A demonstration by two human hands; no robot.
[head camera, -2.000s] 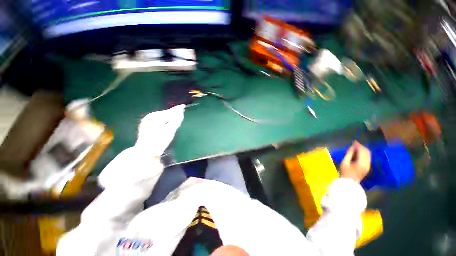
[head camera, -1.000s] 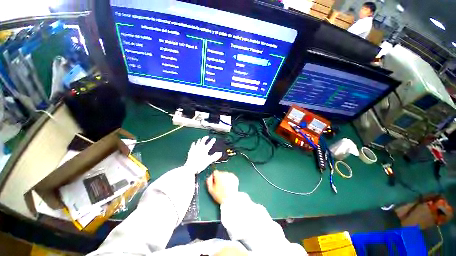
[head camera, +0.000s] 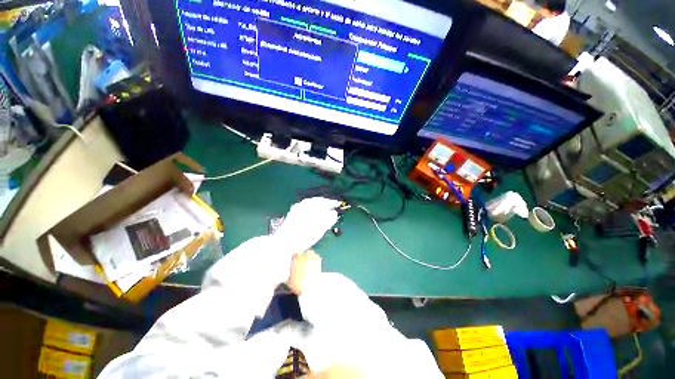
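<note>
My left hand (head camera: 312, 216), in a white glove, lies over the work spot on the green mat (head camera: 355, 252), below the power strip. Yellow-tipped plugs (head camera: 343, 206) of a thin pale cable (head camera: 391, 243) show at its fingertips. The glove hides what is under it, so its grip is unclear. A small shiny piece (head camera: 276, 224) shows at the glove's left side. My right hand (head camera: 303, 271) is bare, close to my left sleeve near the bench's front edge; its fingers are partly hidden.
A monitor (head camera: 311, 55) with a blue menu stands behind, a second screen (head camera: 503, 115) to its right. An open carton (head camera: 126, 215) with papers lies left. An orange-red case (head camera: 451, 172) and tape rolls (head camera: 542, 218) sit right. Yellow boxes (head camera: 474, 349) and a blue bin (head camera: 562, 351) are below.
My left hand now covers the dark box that showed under its fingers; my right hand is nearer my left sleeve. A pop-up has appeared on the monitor. The wrapped remote no longer shows.
</note>
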